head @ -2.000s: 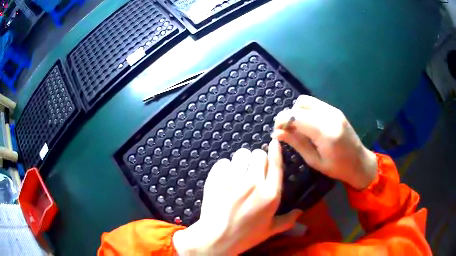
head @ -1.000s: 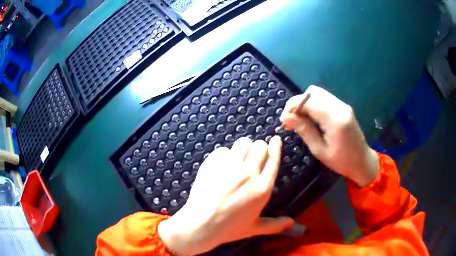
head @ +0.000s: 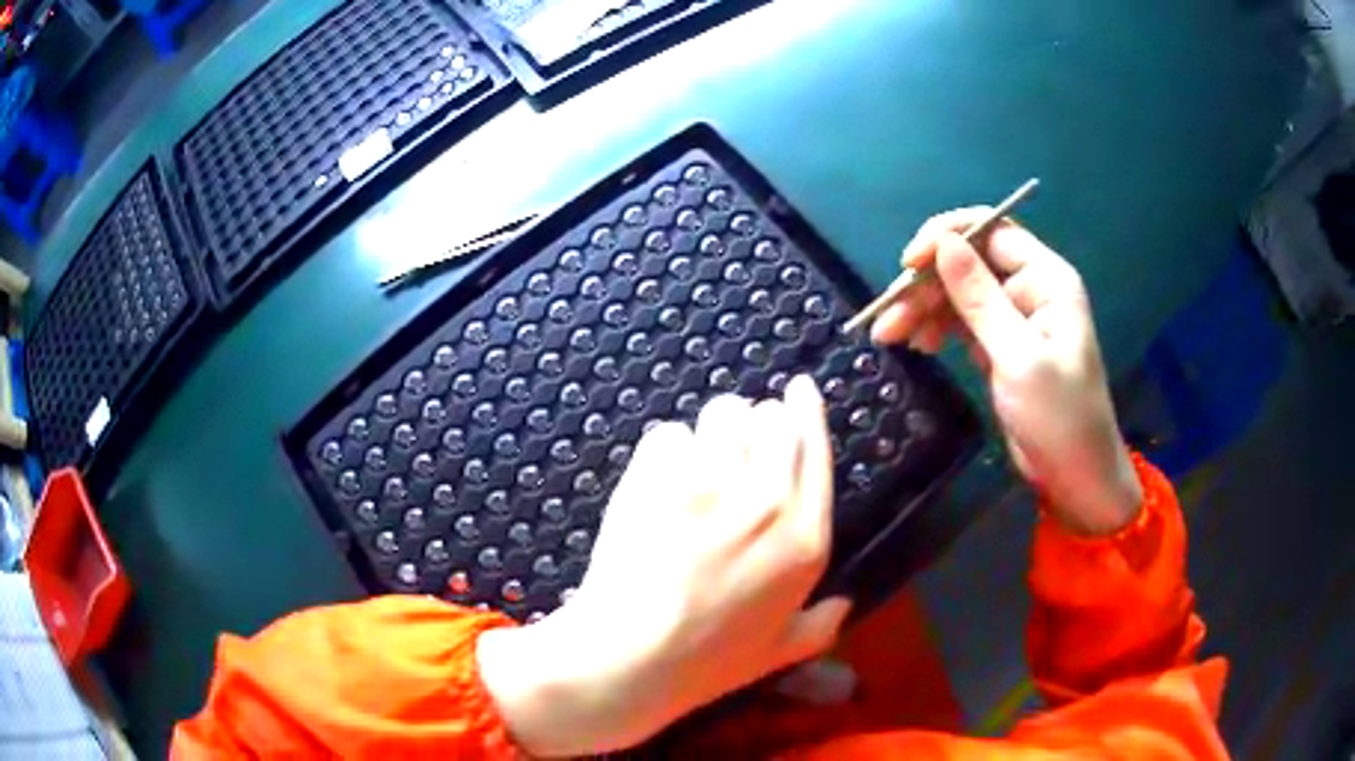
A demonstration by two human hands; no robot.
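Note:
The black component tray (head: 580, 357) lies tilted on the green bench mat, with rows of round pockets. Small round shiny components (head: 510, 308) sit in the pockets. My right hand (head: 1003, 320) is above the tray's right edge and holds the thin tan pick stick (head: 942, 256) between thumb and fingers, its tip pointing down-left at the tray. My left hand (head: 706, 550) lies over the tray's lower part, palm down, fingertips on or just above the components. It covers part of the tray. Whether it holds anything is hidden.
Silver tweezers (head: 458, 253) lie beyond the tray. Other black trays (head: 320, 127) with white labels line the far bench, one at the far left (head: 107, 320). A red parts bin (head: 75, 568) is at the left. Blue stools (head: 33, 156) stand at the upper left.
My right hand has moved up and right from the pockets, and the stick now shows at full length. The tray and bench items appear shifted slightly left. My left hand stays over the tray.

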